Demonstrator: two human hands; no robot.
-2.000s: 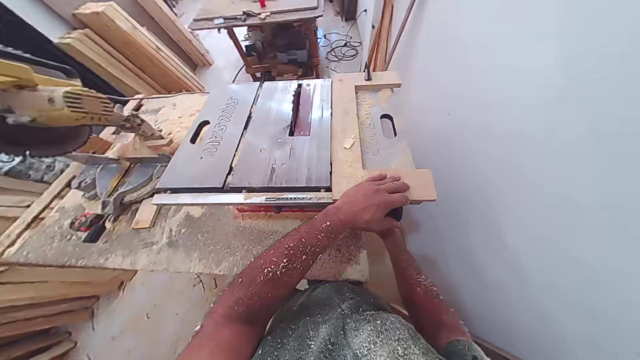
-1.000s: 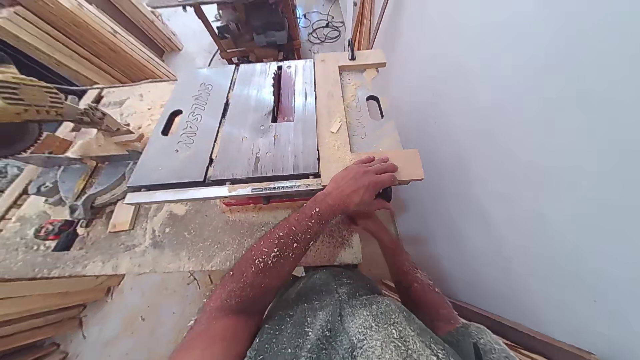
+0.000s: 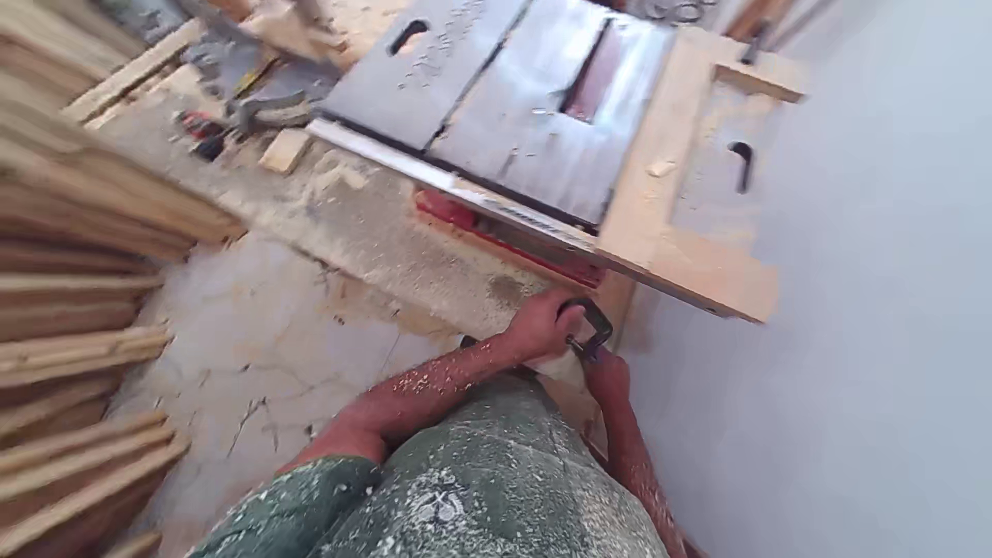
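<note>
Near my waist, my left hand (image 3: 546,324) and my right hand (image 3: 606,376) are both on a dark C-clamp (image 3: 601,322). My left fingers curl at its frame and my right hand grips its lower end. Ahead stands a Skilsaw table saw (image 3: 535,116) with a metal top and a red blade insert (image 3: 597,81). A wooden fence (image 3: 647,170) lies along the right side of its top, with its near end jutting out past the front rail (image 3: 449,182). Another clamp (image 3: 754,43) sits at the fence's far end.
A white wall (image 3: 876,271) closes off the right side. Stacked boards (image 3: 85,356) fill the left. On the sawdust-covered bench (image 3: 364,232) are a small wood block (image 3: 285,151), a red and black tool (image 3: 203,132) and part of a miter saw (image 3: 271,101).
Both hands have moved from the near end of the wooden fence back toward my waist, and the C-clamp is now in view between them. The view has turned and shifted strongly.
</note>
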